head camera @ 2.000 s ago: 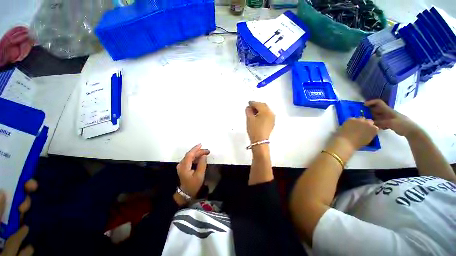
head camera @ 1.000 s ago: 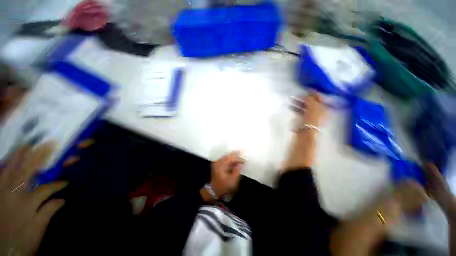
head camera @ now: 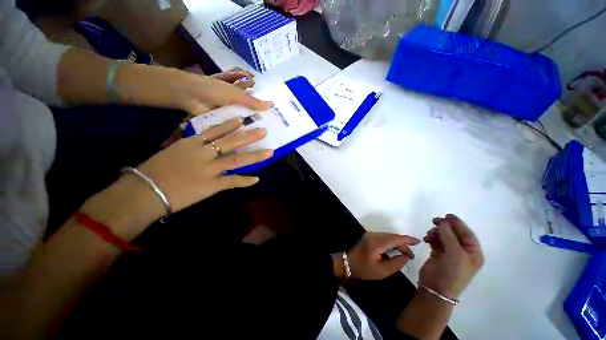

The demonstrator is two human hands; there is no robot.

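My left hand (head camera: 382,255), with a bracelet, is at the table's front edge, thumb and fingers apart, with nothing seen in it. My right hand (head camera: 453,255), also with a bracelet, is just right of it above the white table, fingers curled in and nothing visible in them. A flat white and blue retail box (head camera: 343,106) lies on the table beyond my hands. A stack of retail boxes (head camera: 289,113) lies under another person's two hands at the left.
A standing row of retail boxes (head camera: 274,48) is at the upper left. A blue stack of trays (head camera: 472,70) and a clear plastic bag (head camera: 375,23) are at the back. Another stack of retail boxes (head camera: 593,189) and a blue tray (head camera: 591,295) are at the right edge. Another person's arms reach in from the left.
The view has swung left, bringing the neighbour's arms and boxes in. My right hand has come back close to my left hand. The neighbour's hands now rest on top of the boxes.
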